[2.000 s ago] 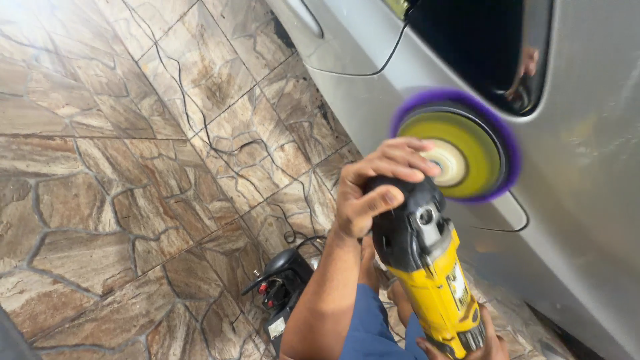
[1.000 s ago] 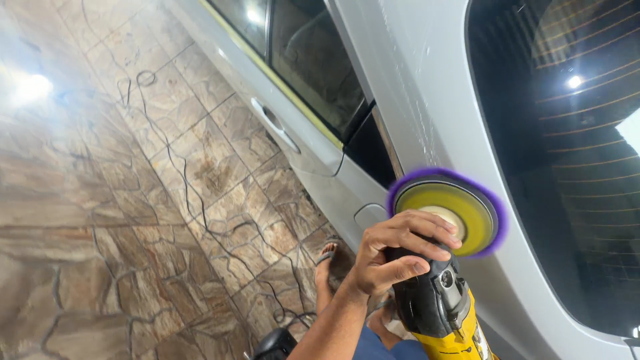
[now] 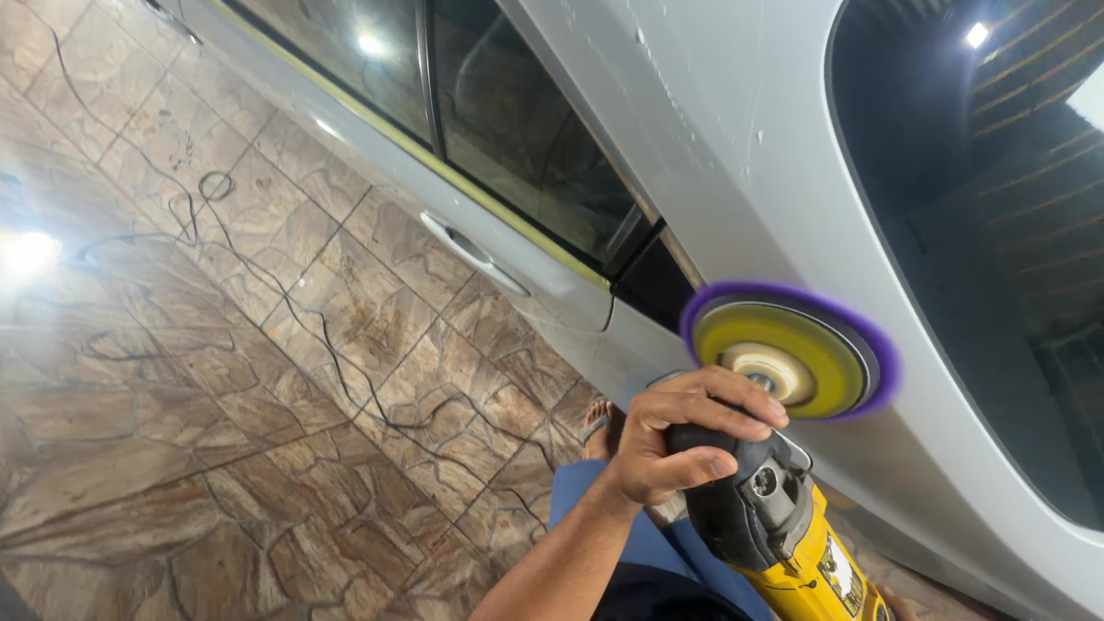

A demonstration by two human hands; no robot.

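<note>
My left hand (image 3: pixel 690 435) grips the black head of a yellow rotary polisher (image 3: pixel 806 552), fingers over the top close behind the backing plate. The purple-edged polishing pad (image 3: pixel 884 371), blurred as if spinning, lies against the silver-grey rear pillar panel (image 3: pixel 776 233) of a car, between the side glass and the rear window. Only a sliver of my right hand (image 3: pixel 899 605) shows at the bottom edge, by the rear of the polisher's body; its grip is mostly hidden. Whitish specks and streaks mark the panel above the pad.
Yellowish tape runs below the side windows (image 3: pixel 535 129), above a door handle (image 3: pixel 473 252). The rear window (image 3: pixel 975 259) is at the right. A thin dark cable (image 3: pixel 323 332) snakes over the stone-patterned floor tiles (image 3: pixel 388 302). My sandalled foot (image 3: pixel 601 427) stands beside the car.
The polisher, held in my left hand, has moved from the lower side panel beside the small window up to the rear pillar. The view has shifted, showing more of the side and rear windows.
</note>
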